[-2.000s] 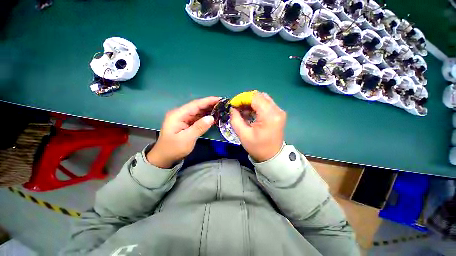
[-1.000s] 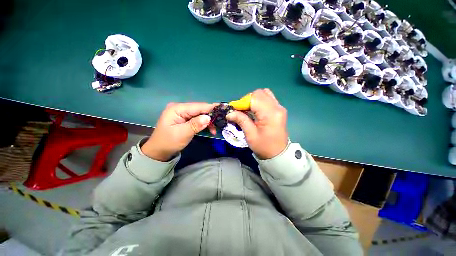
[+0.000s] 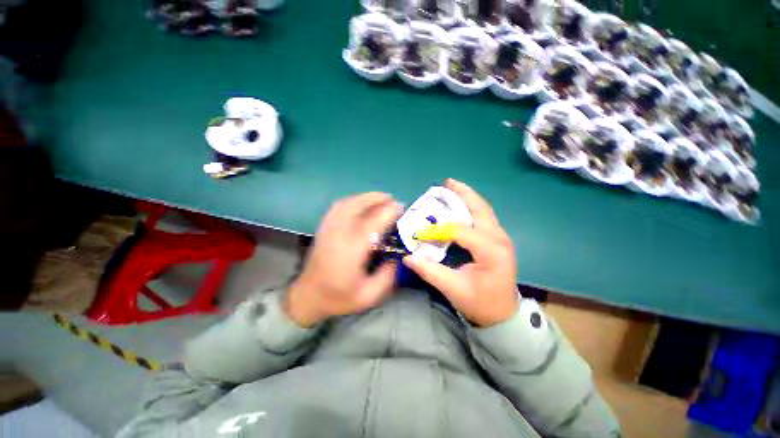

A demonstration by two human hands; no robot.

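Observation:
A white housing (image 3: pixel 434 211) with a small dark hole is held up near the bench's front edge, its smooth side showing. My right hand (image 3: pixel 476 265) grips it, with fingers at its top right and thumb below. The same hand holds the yellow-handled tool (image 3: pixel 438 233) across the housing; the tool's tip cannot be made out. A dark module with wires (image 3: pixel 389 246) hangs at the housing's left side, partly hidden. My left hand (image 3: pixel 346 257) is blurred beside the module, fingers bent; whether it grips the module cannot be told.
One white shell (image 3: pixel 263 128) with a dark module lies on the green bench (image 3: pixel 342 162) at left. Rows of open white units (image 3: pixel 560 137) stand at upper right. Several blurred units (image 3: pixel 205 17) lie at the top left. A red stool (image 3: pixel 184 265) and a blue bin (image 3: pixel 735 376) are below the bench.
The housing has been raised and turned, so its smooth holed side now shows. The yellow tool now lies across it. My left hand has shifted and blurred. The whole view has shifted, showing more units at top left.

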